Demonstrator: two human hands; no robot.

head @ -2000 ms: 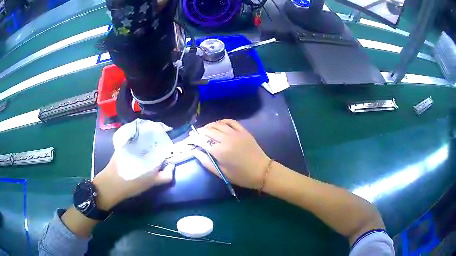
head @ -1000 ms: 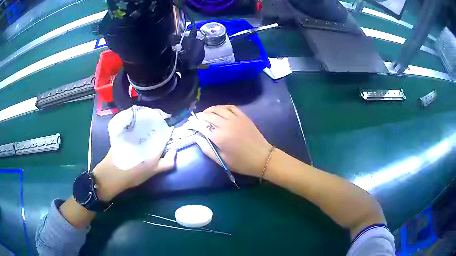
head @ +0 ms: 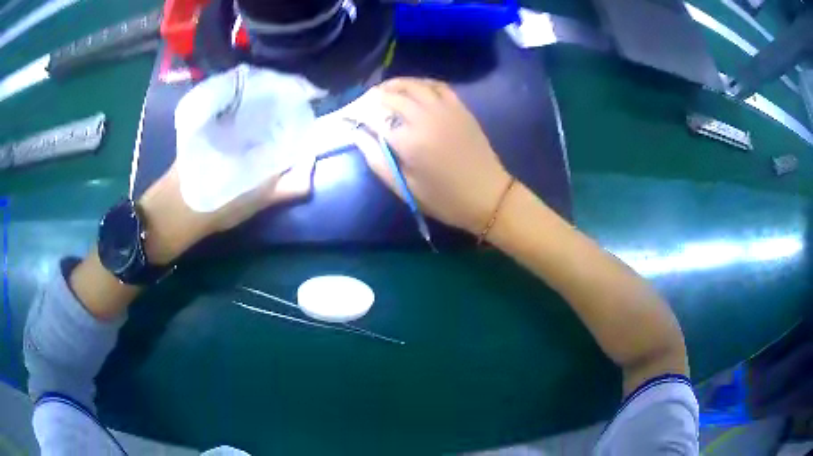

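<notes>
My left hand (head: 245,191) holds a bunched white wipe (head: 236,138) and one end of a slim pale strip (head: 334,135), over the dark mat. My right hand (head: 432,147) is at the strip's other end and holds a thin blue pencil-like tool (head: 403,185), its dark end pointing down toward the front edge of the mat. The strip is bright and blurred, and the fingers cover part of it. A white disc (head: 336,298) lies on the green bench in front, with tweezers (head: 294,319) beside and partly behind it.
The black microscope base (head: 299,44) stands just behind my hands. A red bin (head: 181,31) is at back left, a blue bin (head: 455,20) behind. Silver strips lie left (head: 58,141) and right (head: 720,131) on the bench. A dark flat base (head: 655,40) is at back right.
The view has tipped down, so everything sits higher in the picture and the bottle has left it. Both hands keep much the same hold on the strip, wipe and tool.
</notes>
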